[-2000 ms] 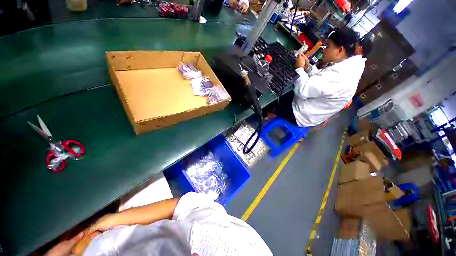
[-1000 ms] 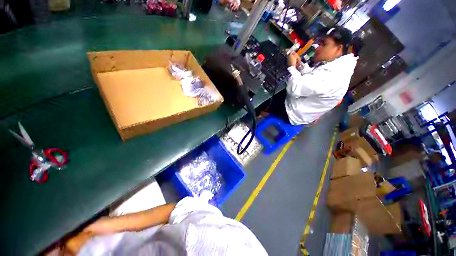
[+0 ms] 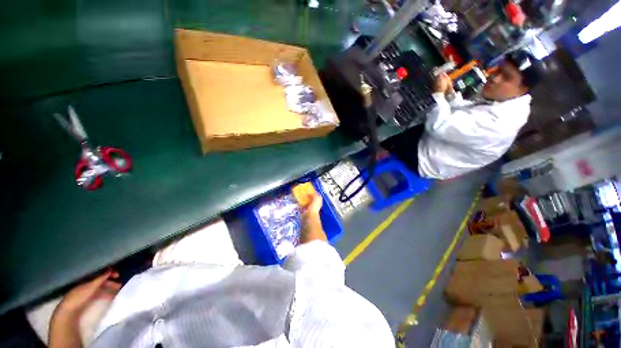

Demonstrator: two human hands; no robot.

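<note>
My right hand (image 3: 314, 208) holds a small yellow-orange pad (image 3: 304, 194) over the blue plastic bin (image 3: 333, 221), which has clear bags (image 3: 279, 221) in it. My left hand (image 3: 94, 288) is at the lower left beside the bench edge, fingers apart, with nothing visible in it. Scissors with red handles (image 3: 102, 163) lie open on the green bench (image 3: 153, 197). A shallow cardboard box (image 3: 235, 98) stands on the bench with several clear parts bags (image 3: 298, 97) along its right side.
A black object with a hanging cable (image 3: 372, 129) is right of the box. A white tray of small parts (image 3: 346, 188) and a blue stool (image 3: 398, 183) are beyond the bin. A person in a white coat (image 3: 470, 136) works farther along. Cartons (image 3: 483, 282) stand across the aisle.
My right hand has moved from beside my left hand at the lower left to over the blue bin, and the yellow-orange pad now shows in it. The view has shifted.
</note>
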